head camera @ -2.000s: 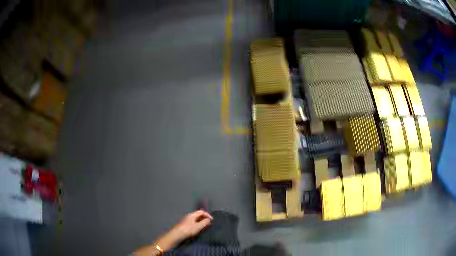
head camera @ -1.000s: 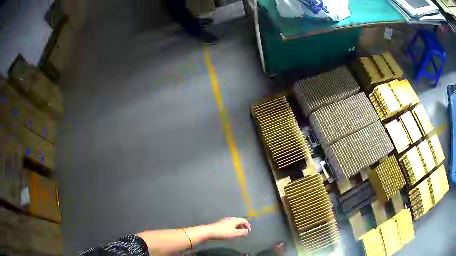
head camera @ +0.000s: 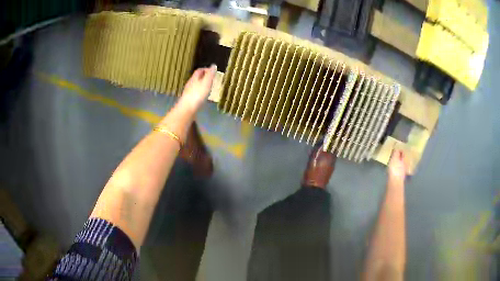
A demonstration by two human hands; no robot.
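A black slotted rack holds a long row of upright yellowish boards; those toward its right end look whiter. My left hand is at the rack's left end, with its fingertips by the dark gap there. My right hand is at the right, by the pale pallet edge just past the rack's end. The fingers of both hands are partly hidden or blurred, so a grip cannot be made out.
Another row of upright boards stands to the left on the same pallet. Flat yellow stacks and a black rack lie beyond. A yellow floor line runs at the left. My shoes are below the boards.
The view has turned and come close over the pallet's board rows. My left hand has moved from over the floor to the rack's left end. My right hand has come into view.
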